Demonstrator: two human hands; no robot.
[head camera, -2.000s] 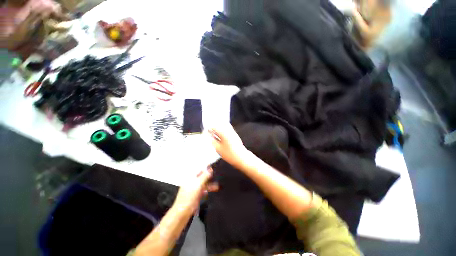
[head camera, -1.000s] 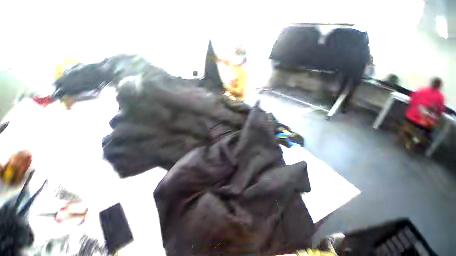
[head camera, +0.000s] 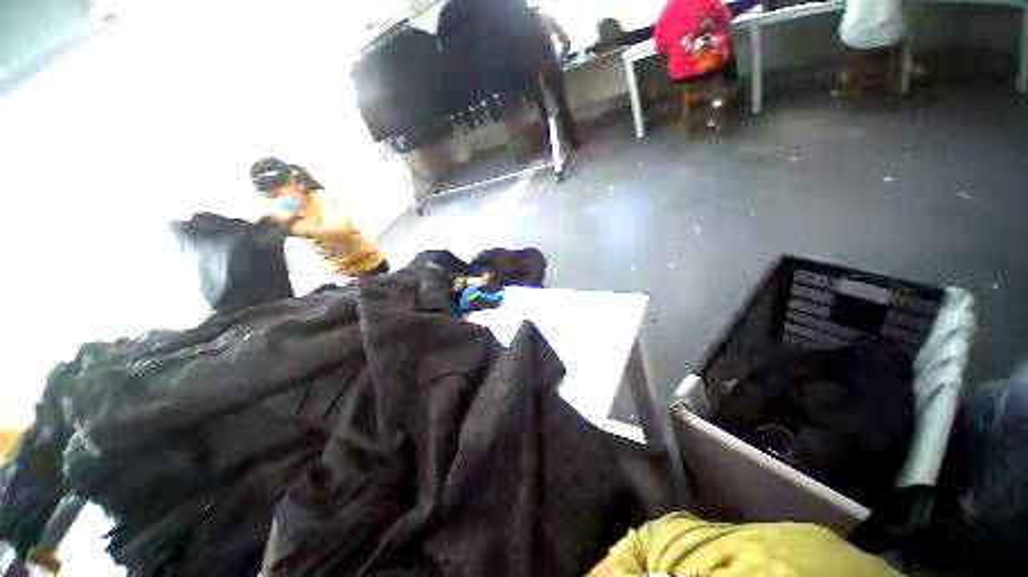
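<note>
A large dark coat (head camera: 451, 440) lies in folds over the white table (head camera: 592, 338) and hangs down towards my lap. More dark garments (head camera: 214, 406) are heaped behind it to the left. My yellow-green sleeve (head camera: 733, 547) shows at the bottom edge, but both my hands are out of the picture. A blue-handled tool (head camera: 481, 296) lies at the far end of the table beside dark cloth.
A black crate (head camera: 862, 304) with dark cloth inside stands on the floor at the right, pale cloth over its rims. A person in yellow (head camera: 338, 234) holds a dark garment beyond the table. A garment rack (head camera: 485, 186) and seated people are farther back.
The view has swung to the right and up. The phone, scissors, thread cones and my hands have left the picture. The crate has come fully into view.
</note>
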